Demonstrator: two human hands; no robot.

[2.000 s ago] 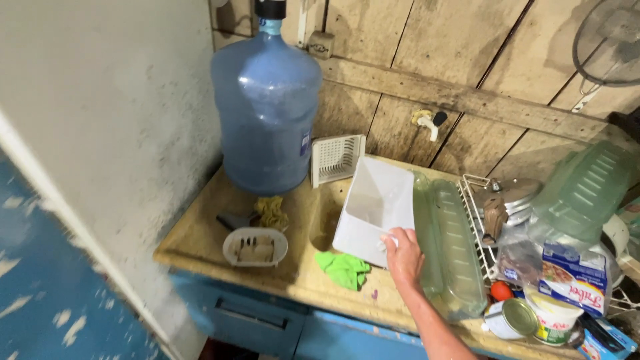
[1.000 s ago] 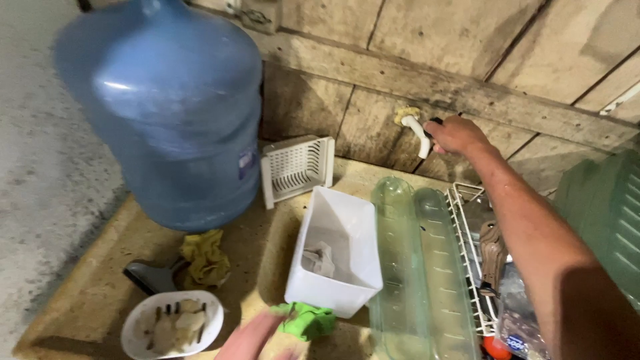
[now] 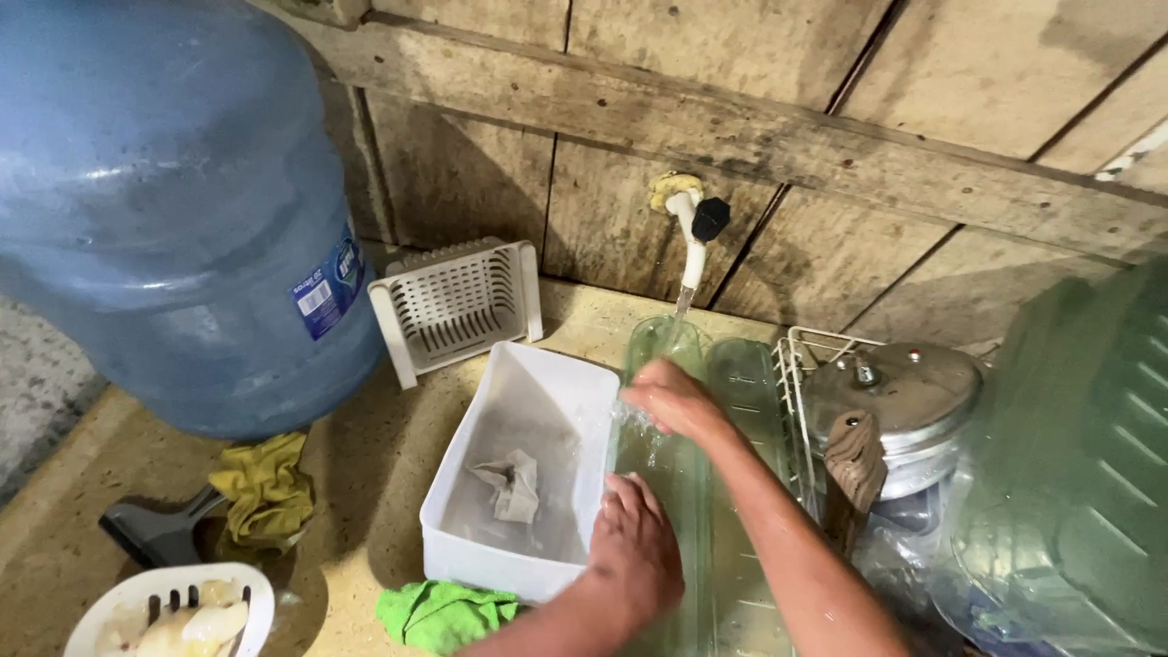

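Observation:
Water runs from the white plastic tap (image 3: 691,242), which has a black knob, into a long green translucent plastic container (image 3: 662,342). My right hand (image 3: 671,397) is just below the stream, wet, its fingers curled and blurred; I cannot make out anything in it. My left hand (image 3: 634,547) rests at the right rim of a white plastic bin (image 3: 447,493), fingers bent over the edge. A crumpled pale cloth or paper (image 3: 514,488) lies inside the bin. A bright green cloth (image 3: 443,616) touches the bin's near side.
A large blue water jug (image 3: 192,228) stands at the left. A white slotted basket (image 3: 456,306) leans by the wall. Nearer are a yellow cloth (image 3: 265,488), a grey squeegee (image 3: 164,529) and a white soap dish (image 3: 100,607). A wire rack (image 3: 794,392) holds a pressure cooker (image 3: 885,388).
My right hand has left the tap knob and come down over the green container. Water now runs from the tap. My left hand has moved from near the green cloth to the bin's right rim.

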